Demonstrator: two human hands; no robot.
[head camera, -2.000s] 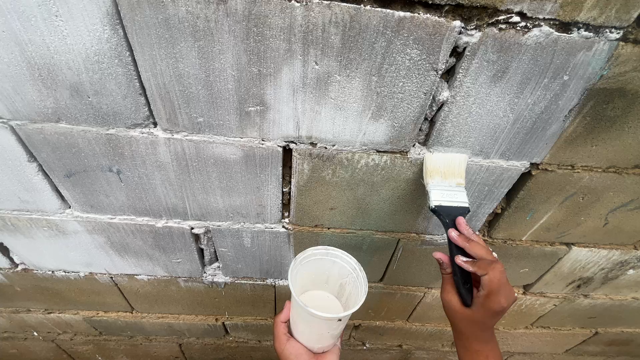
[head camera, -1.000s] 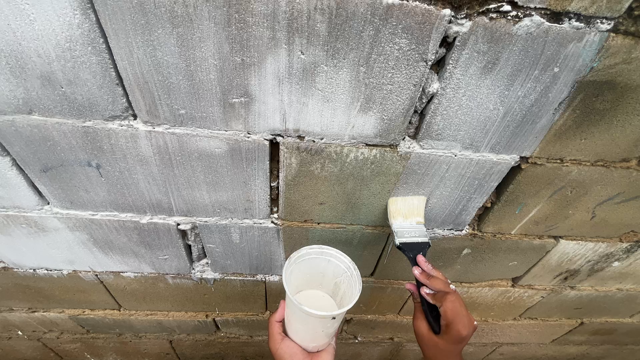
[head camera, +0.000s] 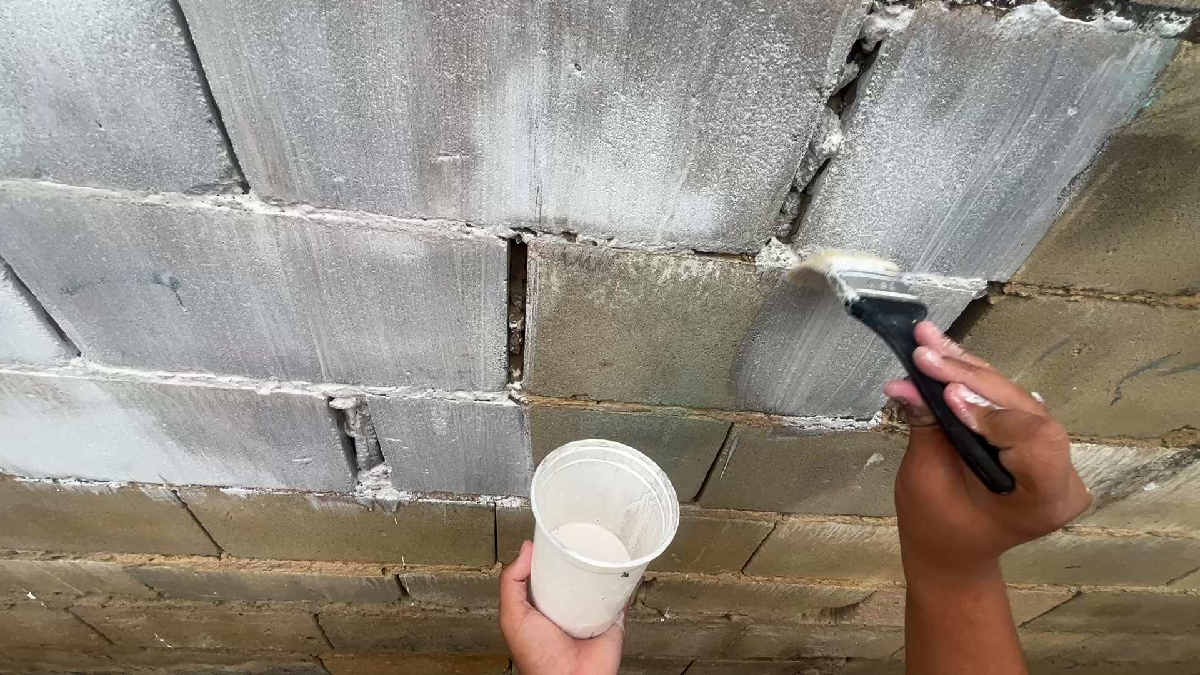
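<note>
My left hand (head camera: 553, 628) holds a translucent plastic cup (head camera: 605, 497) upright, with white liquid paint (head camera: 591, 542) inside, below the middle of the view. My right hand (head camera: 984, 431) grips the black handle of a flat paintbrush (head camera: 900, 323). Its pale bristles, bent to the left, are against the block wall at a mortar joint. Around the brush, the concrete block (head camera: 825, 347) is coated whitish grey on its right part, while its left part (head camera: 647, 319) is bare greenish brown with a few white streaks near the top.
Coated whitish blocks (head camera: 375, 103) fill the upper and left wall. Uncoated brown blocks (head camera: 1106, 356) lie at the right and along the lower rows (head camera: 356, 534). An open vertical joint (head camera: 517, 309) and a rough, crumbling gap (head camera: 830, 131) break the surface.
My right hand has raised the brush from the lower part of the block to its upper joint, and the bristles now bend left. The left hand still holds the cup.
</note>
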